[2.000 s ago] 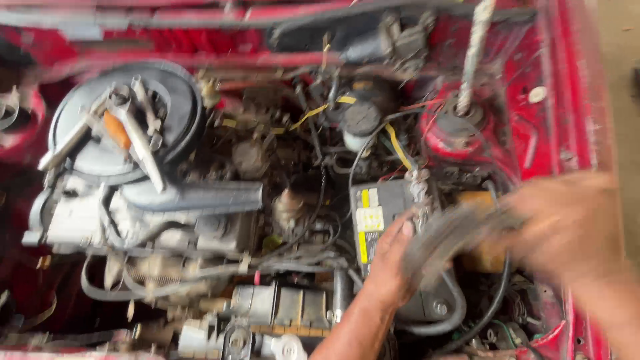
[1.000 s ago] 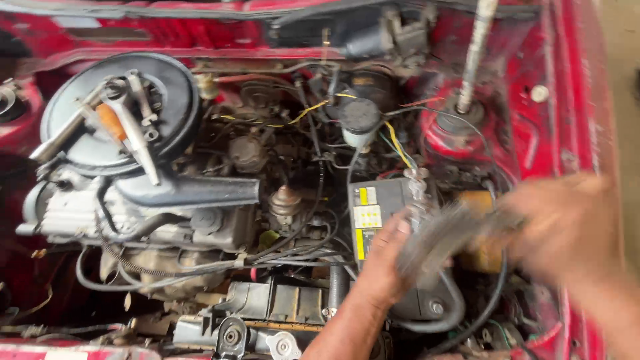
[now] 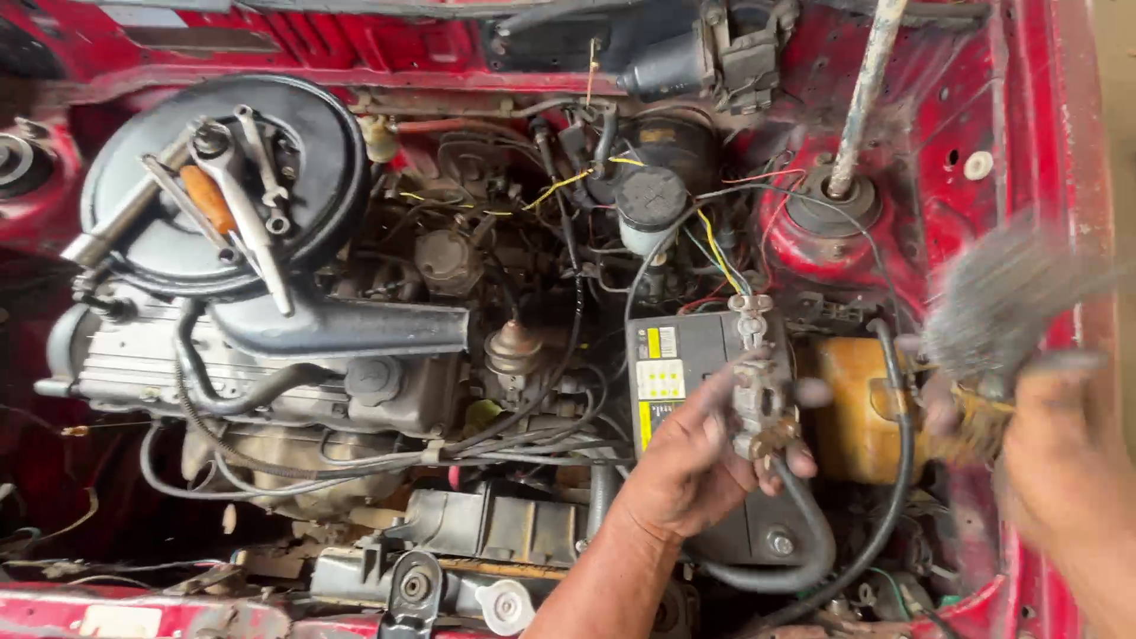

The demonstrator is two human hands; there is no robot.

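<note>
My left hand (image 3: 710, 457) grips a metal battery cable clamp (image 3: 757, 404) above the black car battery (image 3: 652, 355), its thick cable curving down from it. A second battery terminal clamp (image 3: 750, 306) with thin wires stands at the battery's upper edge. My right hand (image 3: 1052, 417), blurred at the right, is closed around a grey, bristly or fibrous object (image 3: 998, 306), apart from the clamp; the blur hides what exactly it is. A bare battery post (image 3: 780, 542) shows at the battery's lower right.
Ratchet (image 3: 232, 195) and wrenches (image 3: 260, 160) lie on the round air cleaner housing (image 3: 111, 213). A propping rod (image 3: 865, 98) rises from the strut tower. Right of the battery sits a yellowed plastic reservoir (image 3: 852, 408). A black cable (image 3: 905, 453) loops beside it; the red fender (image 3: 1034, 133) borders the right.
The grey object, earlier a blurred streak across the battery beside my left hand, is now farther right, over the fender side. My left hand stays over the battery.
</note>
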